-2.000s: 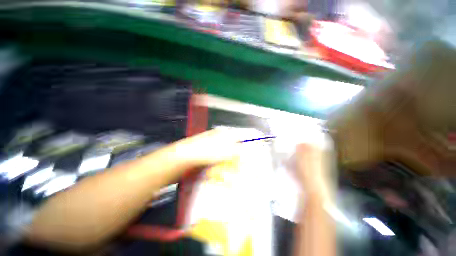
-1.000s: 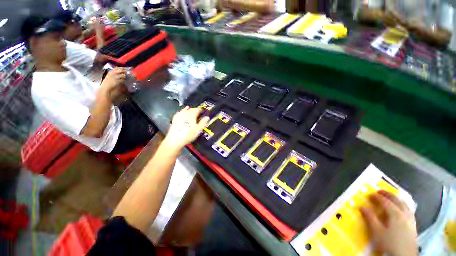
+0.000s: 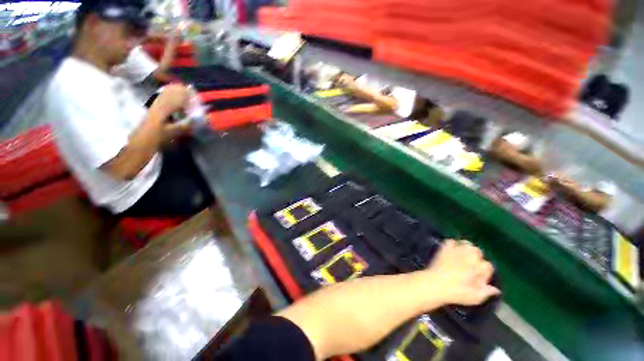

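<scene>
The foam-lined parts tray (image 3: pixel 381 247) lies in front of me, black with a red-orange edge. Frames with yellow film (image 3: pixel 318 240) sit in its near row, one of them (image 3: pixel 421 343) partly cut off at the bottom edge. Dark frames (image 3: pixel 387 215) sit in the far row. My left hand (image 3: pixel 462 271) is over the far row at the right, fingers curled down. Its fingertips are blurred, and I cannot tell whether they hold a part. My forearm hides part of the tray. My right hand is out of the picture.
A green divider (image 3: pixel 395 176) runs behind the tray, with other workers' hands and yellow-and-white sheets (image 3: pixel 445 149) beyond. Crumpled clear bags (image 3: pixel 282 151) lie past the tray. A carton with plastic bags (image 3: pixel 187 296) is at lower left. A person in white (image 3: pixel 106 127) sits at left.
The view has swung, so the tray appears lower. My left hand has moved from the near row's far end to the far row at the right. My right hand and the yellow sheet have left the picture.
</scene>
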